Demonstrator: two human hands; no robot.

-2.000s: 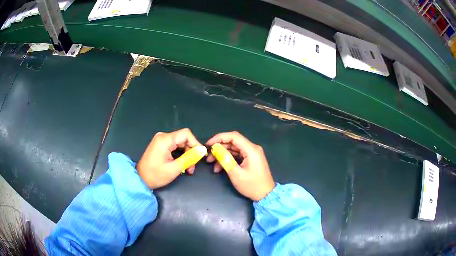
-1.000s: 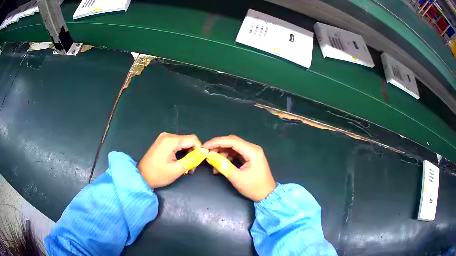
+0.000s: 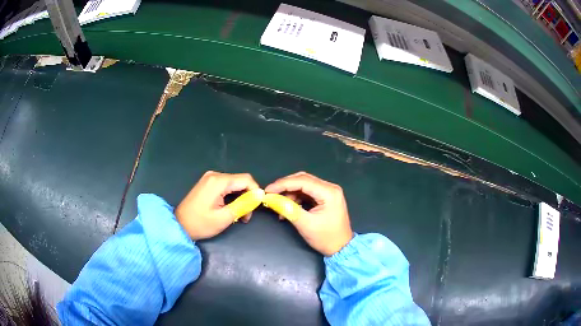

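My left hand (image 3: 218, 205) and my right hand (image 3: 314, 210) meet over the middle of the dark green bench (image 3: 210, 140). Both thumbs are covered in bright yellow, like finger cots; the left thumb's cover (image 3: 244, 205) and the right thumb's cover (image 3: 282, 207) touch or nearly touch at their tips. The fingers curl behind the thumbs. Whether a small thing is pinched between the fingertips cannot be told; it is too small and hidden. Light blue sleeves cover both forearms.
White cartons (image 3: 313, 37) lie on the green conveyor (image 3: 191, 38) behind the bench. One white carton (image 3: 546, 242) lies on the bench at the right. A grey metal post (image 3: 66, 32) stands at the belt edge, upper left. Tan board shows through worn seams.
The cartons on the conveyor have moved left. My fingertips have come closer together; a small dark gap between them two seconds ago no longer shows. The carton on the bench stays put.
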